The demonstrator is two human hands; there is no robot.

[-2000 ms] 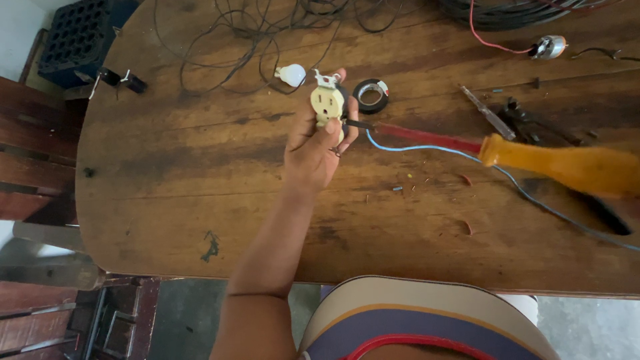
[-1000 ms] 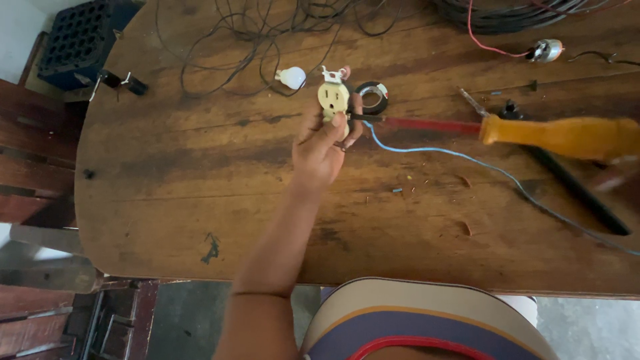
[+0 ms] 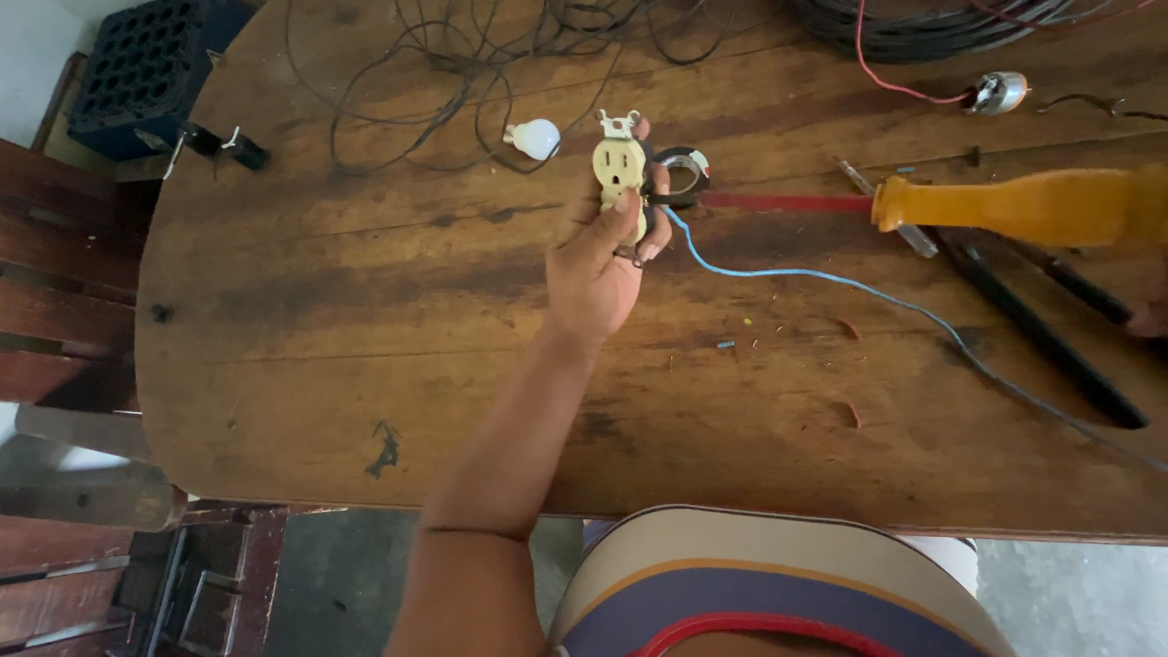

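My left hand [image 3: 598, 274] grips a cream duplex electrical outlet [image 3: 619, 169], its slotted face up and my thumb on its lower part. A metal mounting strap sticks out at its top. From the right, a screwdriver with a yellow handle [image 3: 1004, 210] and a red shaft reaches the outlet's side; its dark tip is at or near the side terminal. A light blue wire [image 3: 776, 272] runs from beside the outlet toward the right edge. Of my right hand, only what looks like a blurred fingertip [image 3: 1145, 321] shows at the right edge; its grip is hidden.
A white bulb [image 3: 537, 139] and a roll of black tape [image 3: 683, 173] lie near the outlet. Tangled dark wires [image 3: 465, 64], a wire coil [image 3: 912, 32] and a metal socket [image 3: 999, 93] are farther back. Black-handled tools [image 3: 1049, 338] and a clear-handled tester [image 3: 890, 205] lie right.
My left hand and the outlet have shifted slightly to the right and up since the oldest frame. The screwdriver handle has levelled out, with its tip still at the outlet's side.
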